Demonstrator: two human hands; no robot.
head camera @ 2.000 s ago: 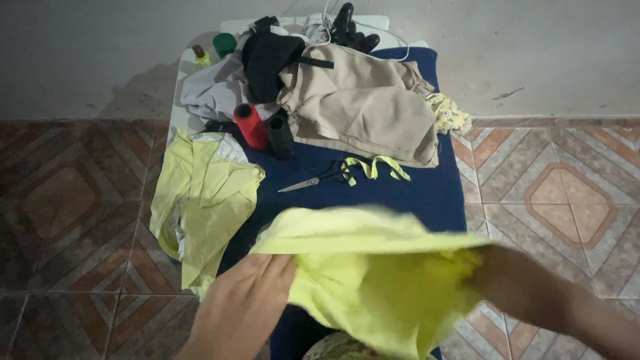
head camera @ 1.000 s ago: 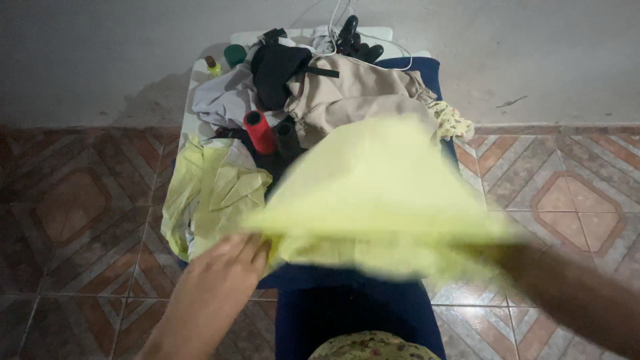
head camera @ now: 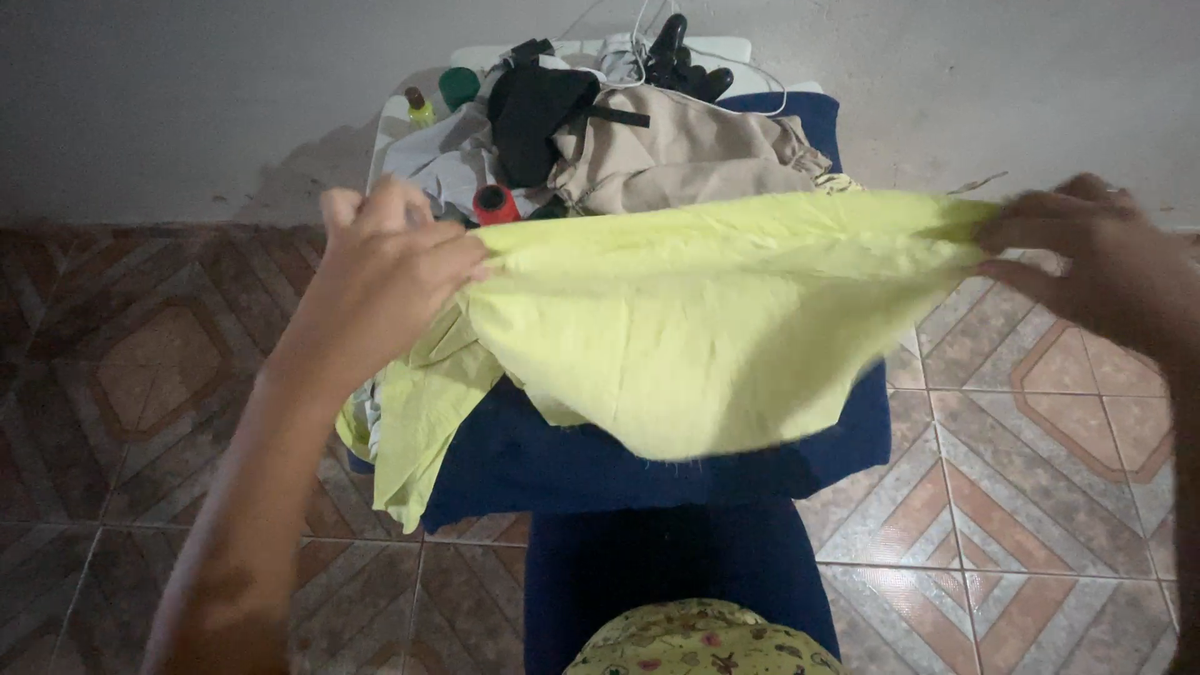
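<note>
A piece of lime-yellow fabric (head camera: 694,328) hangs stretched between my two hands, above a table covered with dark blue cloth (head camera: 581,478). My left hand (head camera: 398,253) pinches its upper left corner, while my right hand (head camera: 1078,248), slightly blurred, grips the upper right end. The lower edge of the fabric sags in a curve and looks frayed. Below my left hand, another lime-yellow cloth (head camera: 431,403) drapes over the table's left edge. The top of a red thread cone (head camera: 495,203) shows just behind the held fabric, whose spread hides the table's middle.
Beige cloth (head camera: 684,145), a black cloth item (head camera: 539,117) and grey fabric (head camera: 445,159) are heaped at the back. A green-capped container (head camera: 458,87), a small bottle (head camera: 419,111), a black object (head camera: 684,66) and a white cable (head camera: 759,80) lie near the wall.
Both hands have risen and moved farther apart, pulling the lime-yellow fabric wide. The scissors and yellow strip seen on the blue cloth two seconds ago are now hidden behind it.
</note>
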